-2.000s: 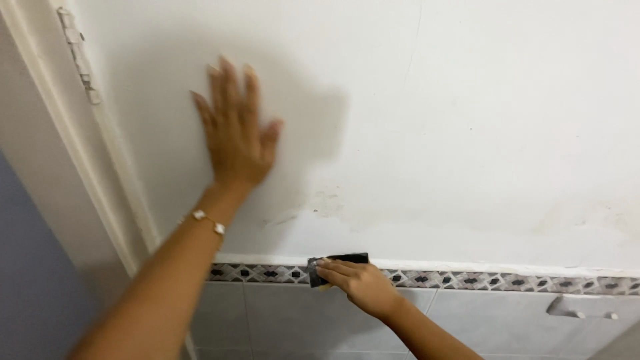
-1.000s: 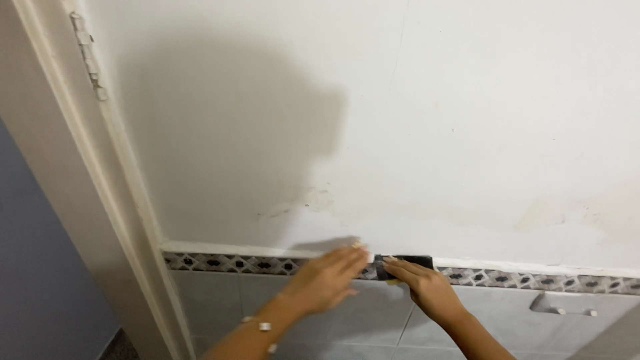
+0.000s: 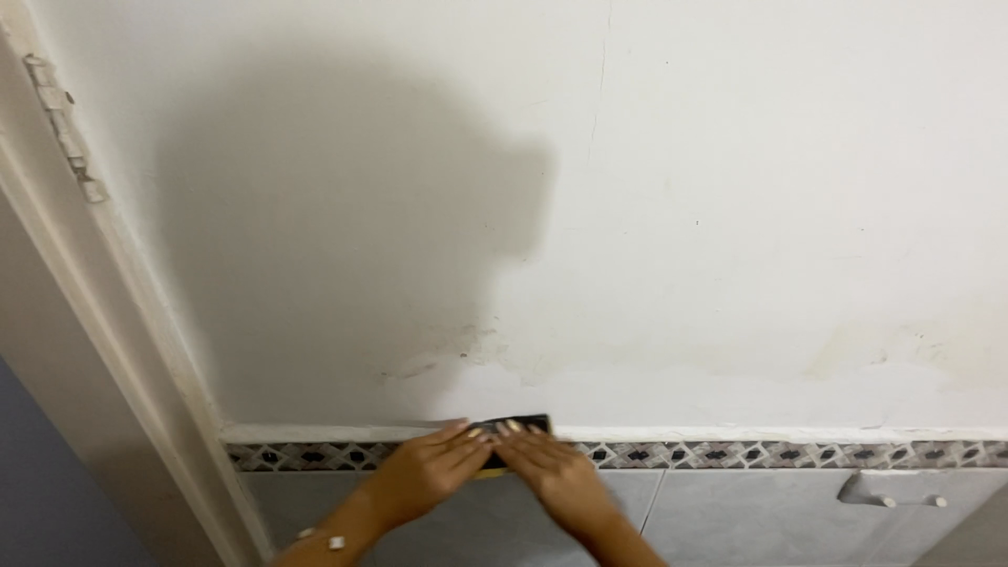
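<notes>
A flat black block with a yellowish lower edge (image 3: pixel 539 423), perhaps a sanding block, lies against the patterned border tiles (image 3: pixel 717 455) at the top of the tiled part of the wall. My left hand (image 3: pixel 429 466) presses on its left side, with a bracelet at the wrist. From the right, my right hand (image 3: pixel 557 476) holds the block with its fingers laid over the face. The fingertips of both hands nearly meet on it and cover much of it. Just above runs a narrow white ledge (image 3: pixel 709 434) below the white painted wall (image 3: pixel 748 197), which has stains and a thin crack.
A painted door frame (image 3: pixel 134 315) with a hinge (image 3: pixel 63 126) stands at the left. Grey wall tiles (image 3: pixel 740 520) lie below the border, with a two-pegged wall fitting (image 3: pixel 890 490) at the right. A large shadow falls on the wall.
My left hand has come down from the upper wall to the block beside my right hand. The block was farther right along the border one second ago.
</notes>
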